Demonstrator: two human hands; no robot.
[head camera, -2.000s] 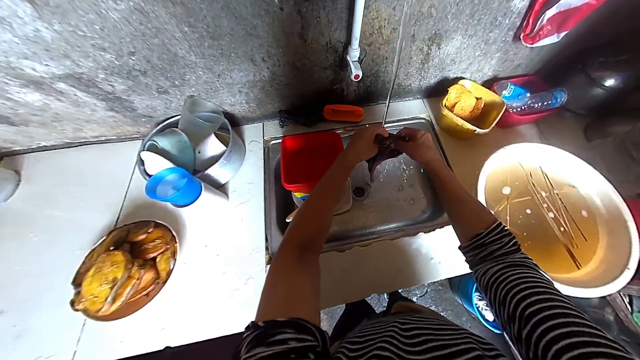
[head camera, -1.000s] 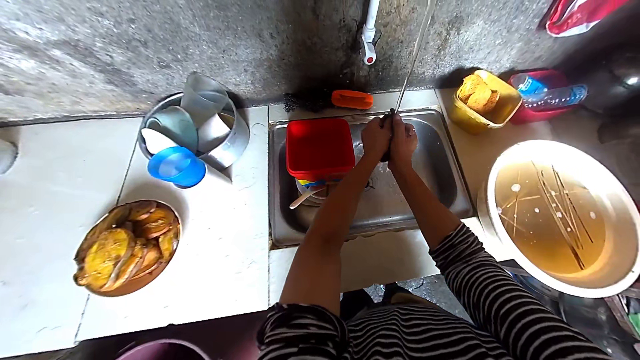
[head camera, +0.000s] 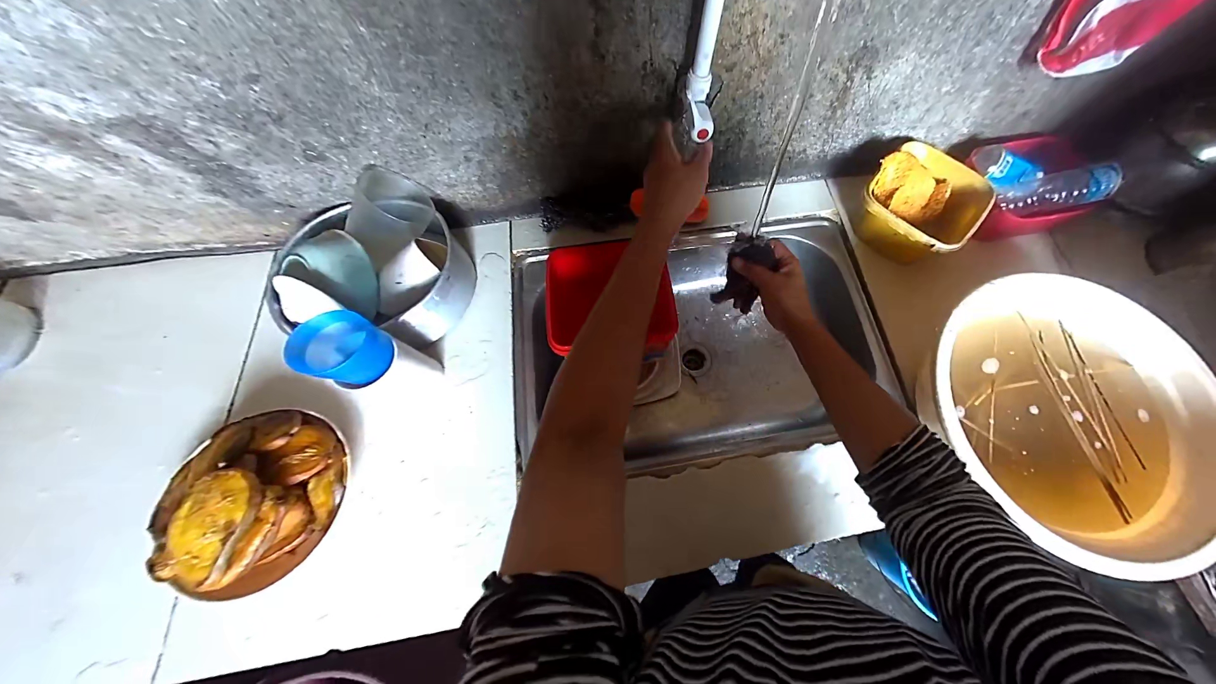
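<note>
My left hand (head camera: 676, 180) reaches up to the white tap valve (head camera: 701, 122) on the wall; its fingers are partly hidden behind the valve, so their grip is unclear. A dark wet cloth (head camera: 748, 271) is bunched in my right hand (head camera: 774, 285), over the steel sink (head camera: 760, 408). A thin stream of water (head camera: 793, 114) runs down onto the cloth. Below my left forearm, a red plastic container (head camera: 579, 294) stands in the sink's left part, with other dishes partly hidden under it. An orange object (head camera: 696, 211) lies behind the sink.
Left of the sink are a metal pot (head camera: 456, 285) of cups, a blue cup (head camera: 339, 347) and a bowl (head camera: 332, 427) of yellow-brown slices. At right stand a yellow container (head camera: 879, 228), a red basin (head camera: 1031, 223) with plastic bottles, and a large white basin (head camera: 950, 380) holding brownish liquid and thin sticks.
My left hand has left the dark cloth, which both hands held together, and moved up to the tap valve. My right hand still holds the cloth under the water.
</note>
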